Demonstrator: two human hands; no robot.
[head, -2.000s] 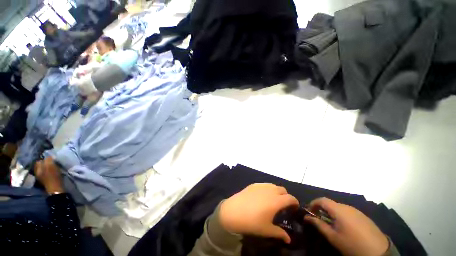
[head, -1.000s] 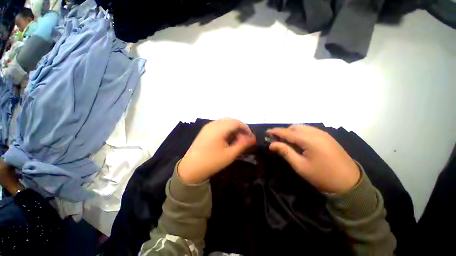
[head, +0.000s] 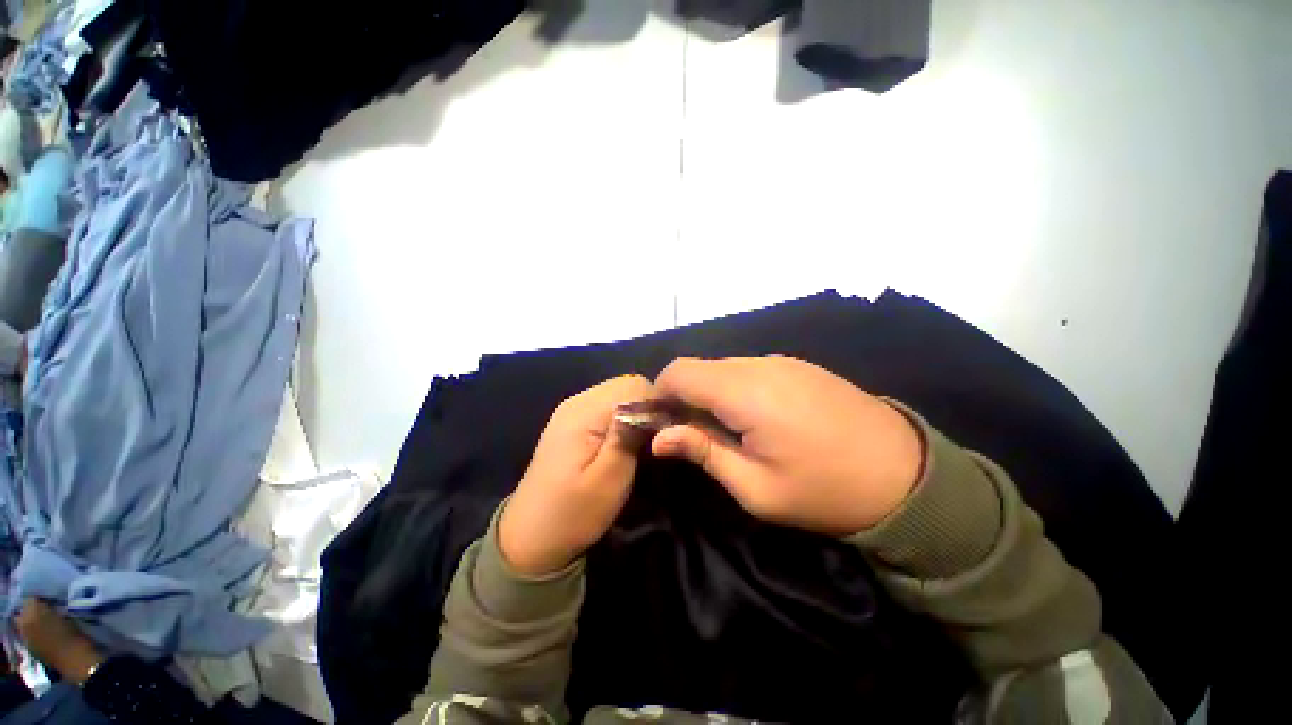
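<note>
A black garment [head: 964, 411] lies spread in front of me, with shiny black lining [head: 737, 581] showing creases below my hands. My left hand [head: 578, 475] is closed on the garment's upper part. My right hand [head: 794, 439] meets it, thumb and fingers closed around a small metal tool [head: 645, 417], probably thread snips. The tool's tip shows between the two hands. The cloth pinched at the fingertips is mostly hidden.
A light blue cloth pile [head: 163, 326] lies at the left, with white cloth [head: 319, 531] beside it. Another person's hand [head: 57, 640] rests at the lower left. A black garment heap [head: 305, 71] and a grey garment [head: 862, 36] lie at the back; black cloth [head: 1254, 496] lies at the right.
The view has tipped down and shifted right. My hands were apart a second ago and now touch, with the tool's tip between them. The cloth's top edge lies differently.
</note>
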